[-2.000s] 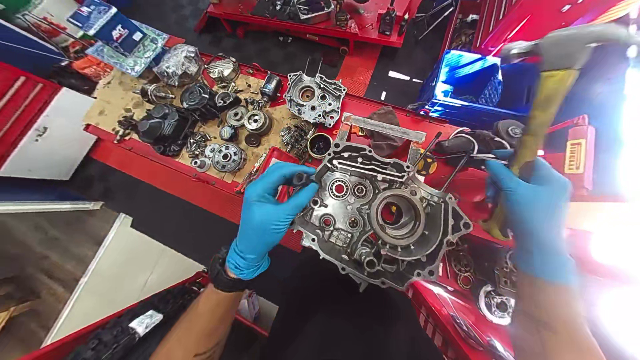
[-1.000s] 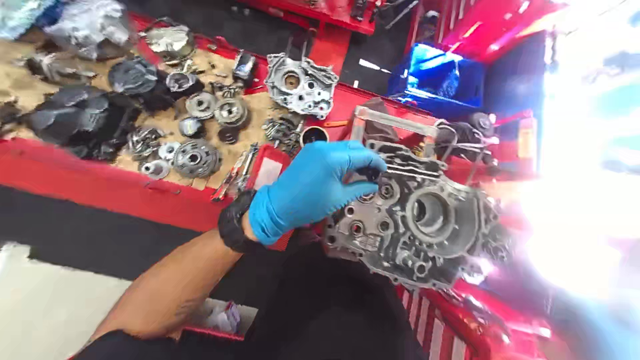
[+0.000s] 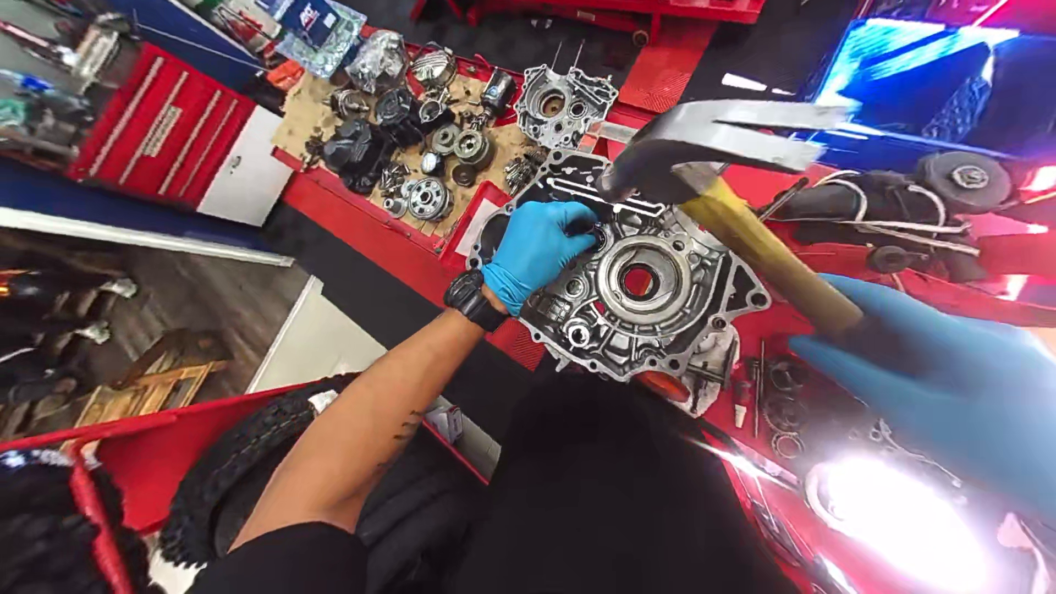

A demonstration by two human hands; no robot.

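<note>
An aluminium engine crankcase half [image 3: 701, 297] lies in front of me with its open side up. My left hand [image 3: 540, 247], in a blue glove, is over its upper left part, thumb and fingers pinching a small dark cylindrical piece [image 3: 597, 233] at a bore; its lower end is hidden. My right hand [image 3: 932, 371], gloved and blurred, grips the yellow handle of a claw hammer [image 3: 709, 153]. In this view the hammer head overlaps the crankcase's upper edge, close to my left fingers. The hammer is raised nearer to the camera than the crankcase.
Another crankcase half [image 3: 565, 107] lies farther back on the red bench. Gears and engine parts [image 3: 429, 198] cover cardboard at the left. A blue-lit screen [image 3: 916, 82] and a cable-wrapped dark item [image 3: 874, 210] are at the right. A bright lamp [image 3: 891, 511] glares at lower right.
The hammer and right hand, out of view one second ago, are back in view over the crankcase's right side. My left hand stays at the crankcase's bore area. The view has shifted.
</note>
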